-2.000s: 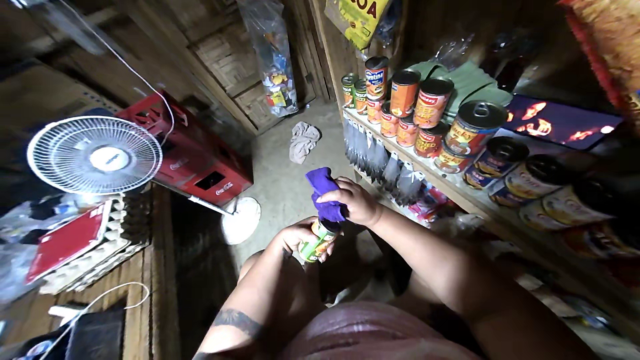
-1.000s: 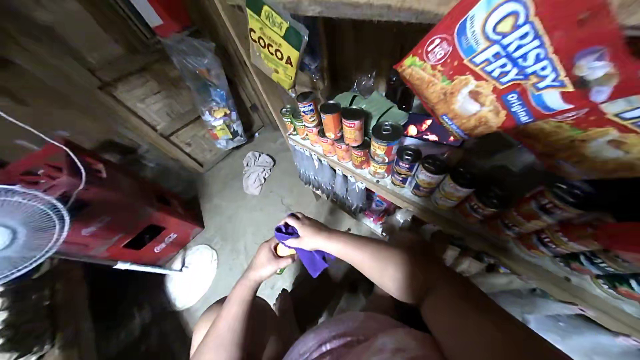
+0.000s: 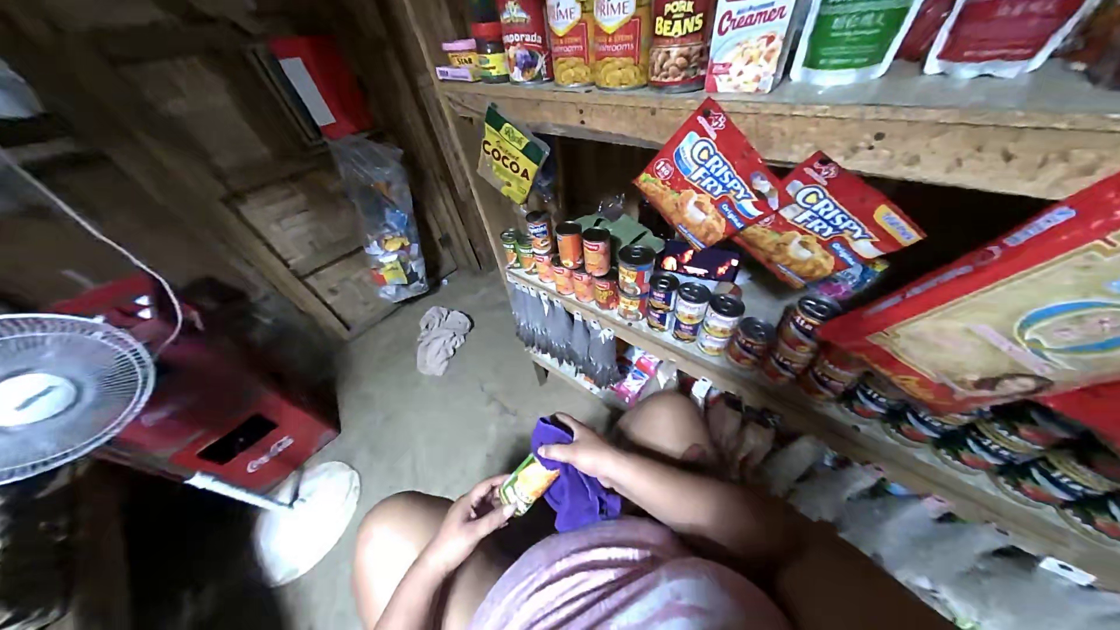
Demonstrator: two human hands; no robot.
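My left hand (image 3: 477, 522) grips the lower end of a green and yellow labelled can (image 3: 528, 486), which is tilted in front of my lap. A purple cloth (image 3: 579, 494) is in my right hand (image 3: 579, 449), pressed over the can's upper end and hanging down on the right. The cloth and my fingers hide that end of the can.
Food cans (image 3: 634, 269) line a wooden shelf (image 3: 604, 319) at the right, with Crispy Fry packets (image 3: 707, 179) hanging above. A white fan (image 3: 74, 394) and a red Coca-Cola crate (image 3: 254, 442) stand left. A crumpled cloth (image 3: 442, 339) lies on the concrete floor.
The can's labelled side shows again below the purple cloth, where hands and cloth mostly covered it a second ago. The view has swung toward the shelves.
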